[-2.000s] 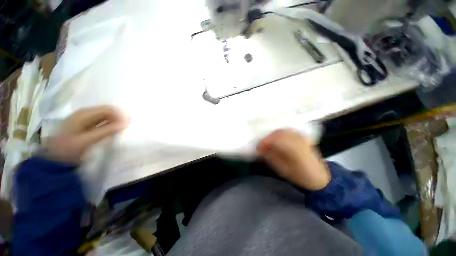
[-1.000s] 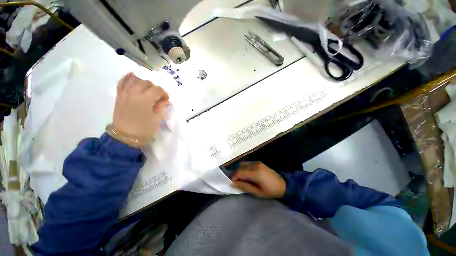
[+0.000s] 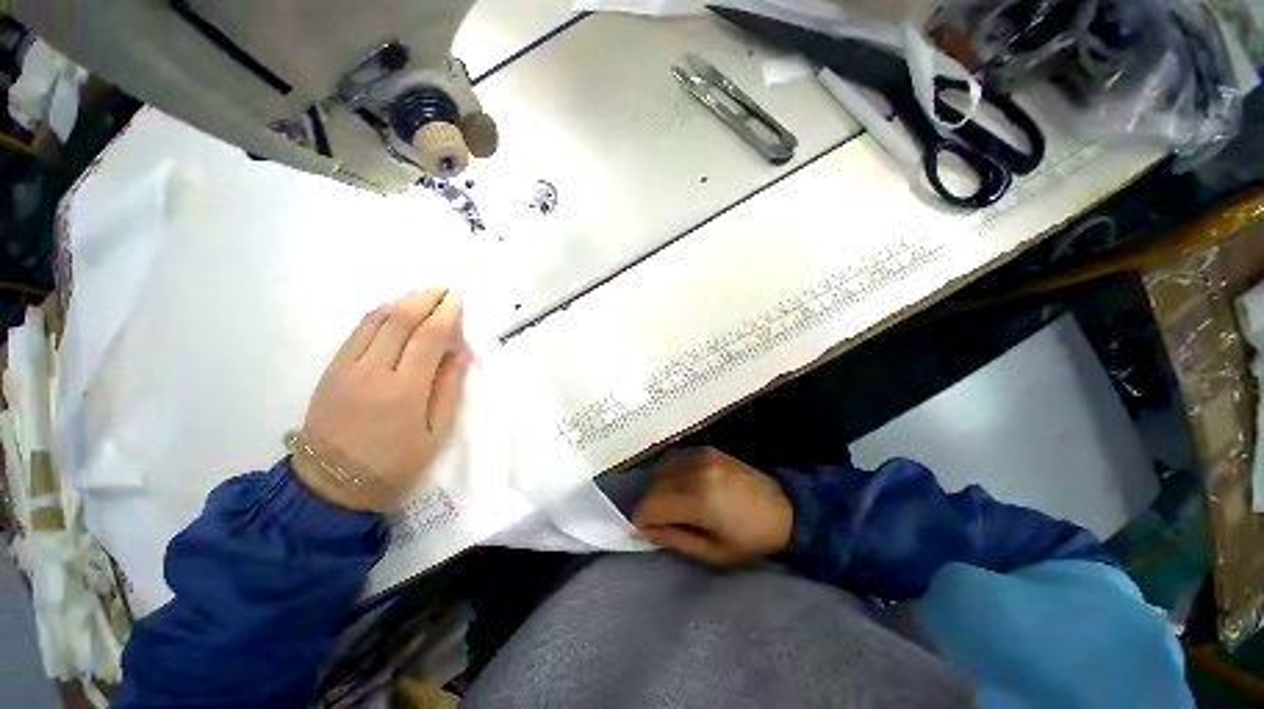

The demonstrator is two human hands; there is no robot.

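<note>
A thin white fabric piece [image 3: 516, 464] lies over the front edge of the white table, its near end hanging off toward my lap. My left hand [image 3: 385, 388] lies on it palm down, fingers close together, just in front of the sewing machine head [image 3: 319, 69]. The fabric under that hand is hard to tell from the bright table. My right hand [image 3: 711, 507] is below the table edge, its fingers closed on the hanging corner. The needle area is washed out by glare.
Thread snips [image 3: 735, 111] and black-handled shears [image 3: 970, 139] lie right of the machine, near a clear plastic bag [image 3: 1109, 83]. White strips [image 3: 63, 554] hang at the left. A taped cardboard box [image 3: 1203, 429] stands at the right.
The fabric was stretched between both hands at the table front. My left hand has moved to the machine and flattened down; my right hand has come down and left to the table edge.
</note>
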